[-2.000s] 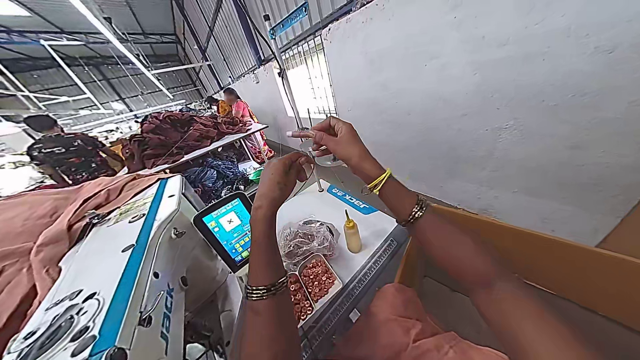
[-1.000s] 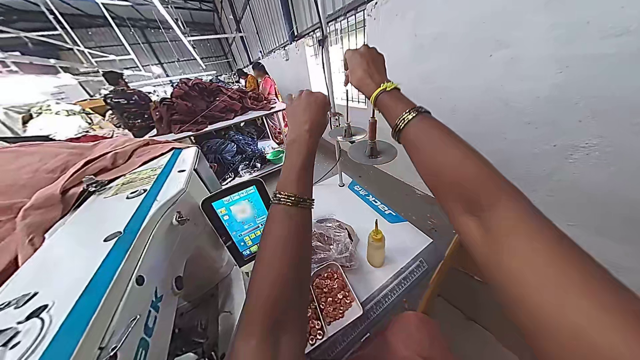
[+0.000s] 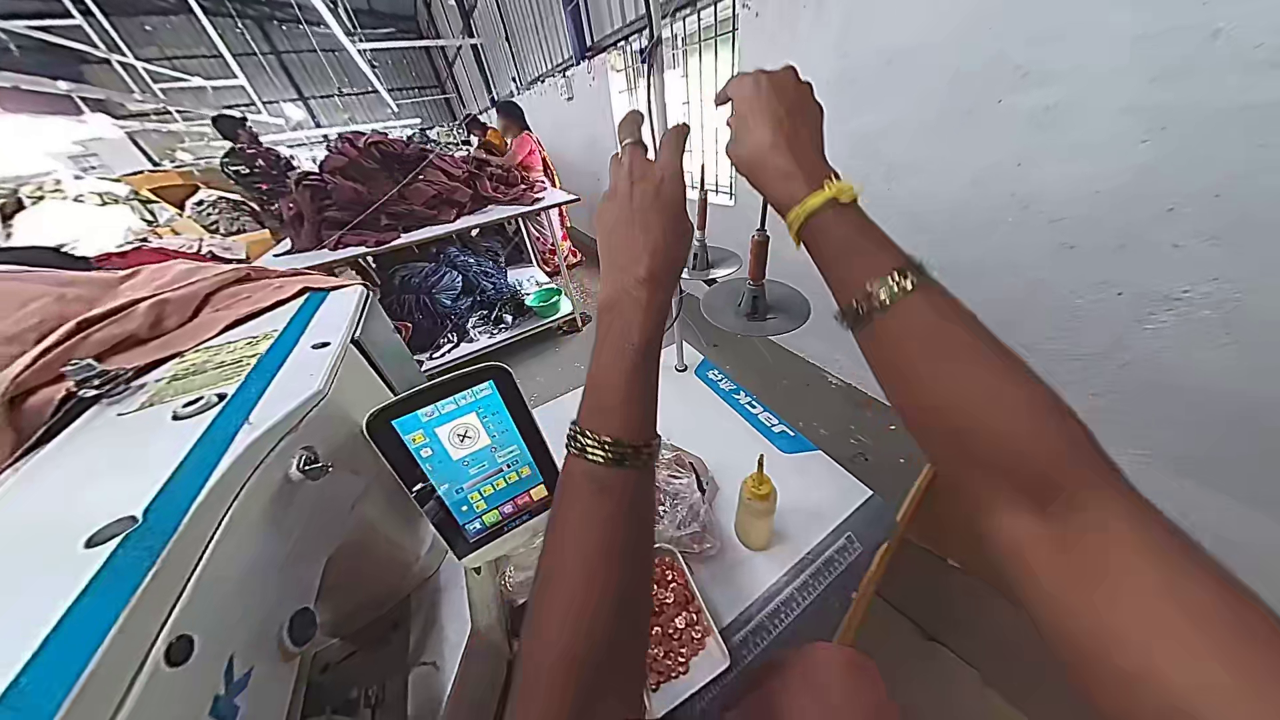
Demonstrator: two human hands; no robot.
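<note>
Both of my hands are raised at the thread stand of a Jack sewing machine (image 3: 230, 450). My left hand (image 3: 648, 200) is beside the stand's metal pole (image 3: 679, 335), index finger and thumb pointing up and apart; no held thing shows. My right hand (image 3: 775, 130), fingers bent, is above the nearer spool holder (image 3: 757, 300); whether it grips a thread cannot be told. Another spool holder (image 3: 710, 260) stands behind. Below are a control screen (image 3: 465, 455), a tray of buttons (image 3: 680, 625), a clear plastic bag (image 3: 685, 500) and a small yellow-capped bottle (image 3: 757, 510).
Peach fabric (image 3: 150, 300) lies over the machine at left. A ruler strip (image 3: 800, 590) runs along the white table's edge (image 3: 830, 490). Beyond stands a table heaped with maroon cloth (image 3: 390, 190), with people around it and a green bowl (image 3: 544, 300) on its lower shelf. A wall is at right.
My two hands, close together over the table two seconds ago, have moved up to the thread stand and apart. The left hand's fingers have since extended. The view has shifted.
</note>
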